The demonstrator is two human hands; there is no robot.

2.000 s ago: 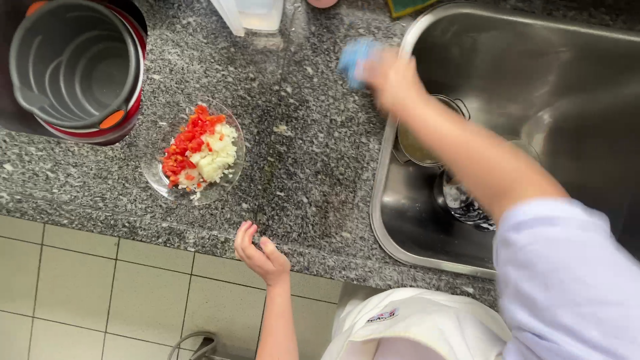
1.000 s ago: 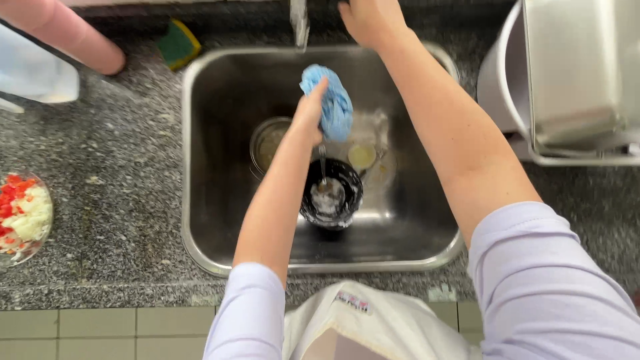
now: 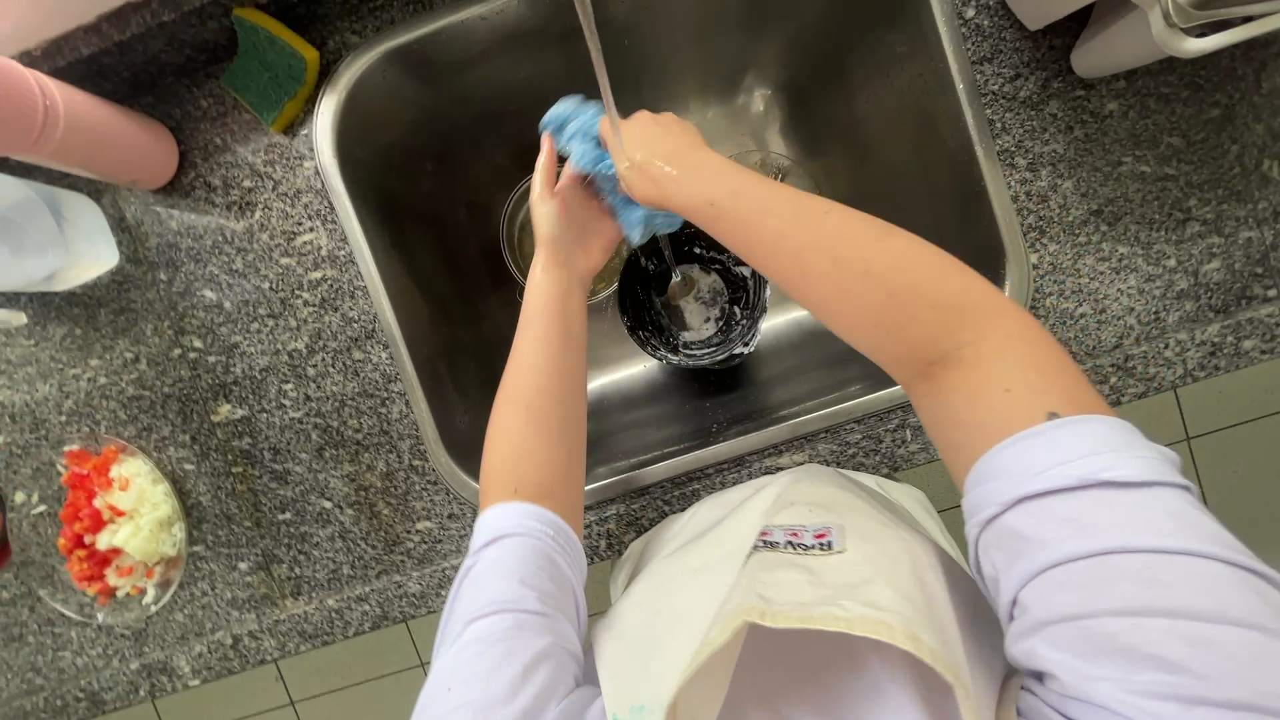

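Note:
A blue cloth [image 3: 590, 150] is bunched between my two hands over the steel sink [image 3: 430, 250]. My right hand [image 3: 660, 160] grips it from the right, under a running stream of water [image 3: 598, 70]. From the left, my left hand [image 3: 570, 215] presses on the cloth, its fingers partly hidden. Just below the hands a black bowl [image 3: 645, 325] with whitish residue stands in the sink, a metal utensil [image 3: 680, 285] in it. A round clear vessel [image 3: 515, 235] lies partly behind my left hand, and another clear dish [image 3: 800, 175] is partly hidden behind my right forearm.
A green and yellow sponge [image 3: 270, 72] lies by the sink's upper left corner. Left of it are a pink cylinder [image 3: 100, 125] and a translucent container [image 3: 55, 235]. A glass plate [image 3: 175, 560] of chopped red and white food is lower left; a white rack [image 3: 1110, 40] is upper right.
My right hand has come down from behind the sink to the cloth, which my left hand alone held a second ago. Water now runs. Two seconds ago the cloth was over the counter left of the sink.

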